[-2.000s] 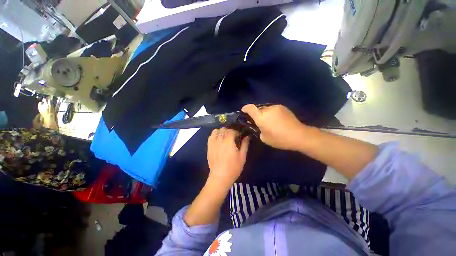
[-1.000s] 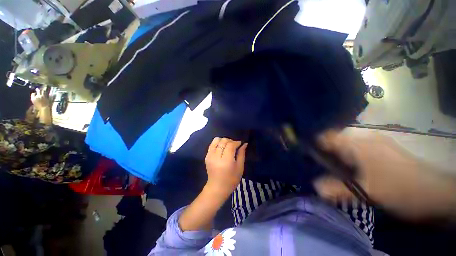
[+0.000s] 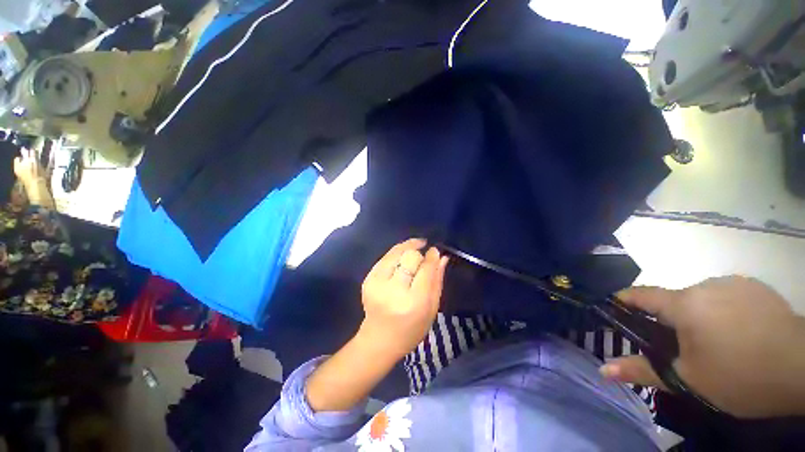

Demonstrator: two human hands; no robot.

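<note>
A navy garment piece (image 3: 530, 168) lies spread on the table and hangs over its front edge toward the lap. My left hand (image 3: 404, 287) pinches its edge near the lap. My right hand (image 3: 715, 344) holds black-handled shears (image 3: 561, 284) by the handles, low on the right. The blades point left across the cloth edge, and the tip is close to my left fingertips. Whether the blades are fully closed is hard to tell. Black garment pieces with white piping (image 3: 256, 124) lie at left, partly on a bright blue sheet (image 3: 229, 265).
An off-white sewing machine head (image 3: 715, 53) stands at upper right. A yellowish machine (image 3: 97, 97) with a handwheel is at upper left, with a person's hand (image 3: 33, 177) below it. A red plastic stool (image 3: 159, 313) and a dark heap (image 3: 212, 397) are low at left.
My right hand swung the shears from the upper middle down to the right, and their blades now lie near my left hand. The navy cloth is spread farther down and right. The view shifted.
</note>
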